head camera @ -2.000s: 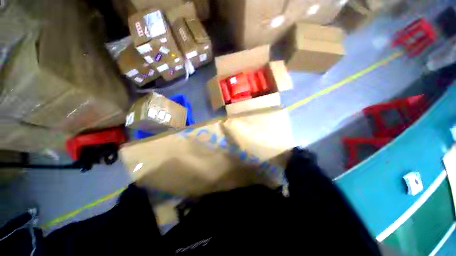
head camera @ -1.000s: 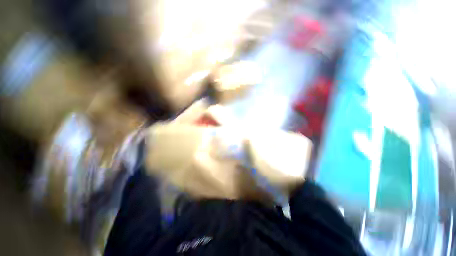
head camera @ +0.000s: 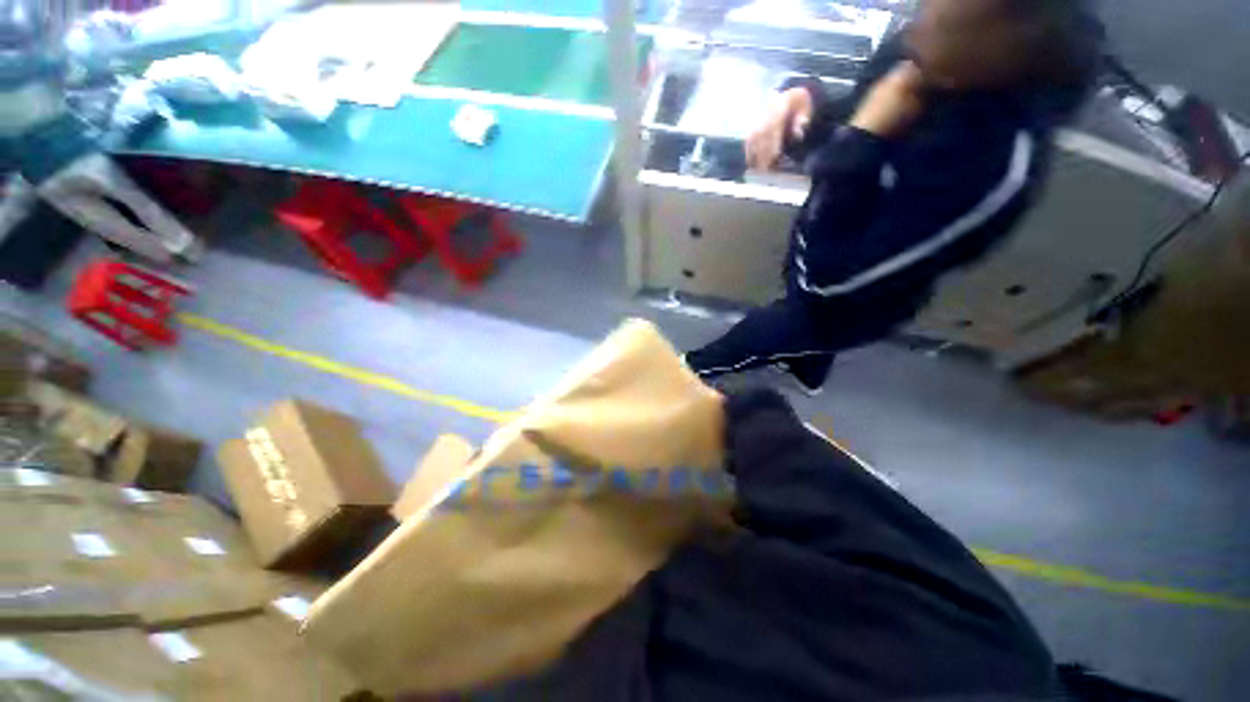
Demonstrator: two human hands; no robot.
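Note:
A large tan kraft sack or wrapper [head camera: 548,514] with blue lettering lies against the front of my dark jacket, slanting from upper right to lower left. My right sleeve reaches its right edge. Neither of my hands shows; they are hidden behind the kraft piece or sleeve, so I cannot tell how they hold it.
A person [head camera: 912,206] in dark clothes stands at a white workstation [head camera: 713,240]. A green-topped bench [head camera: 548,165] has red stools [head camera: 350,233] under it. Cartons [head camera: 309,480] stand at the left. A yellow line [head camera: 343,368] crosses the grey floor.
The view has turned right, from the carton area to the bench and the person. The kraft piece has come along with me and now slants instead of lying level.

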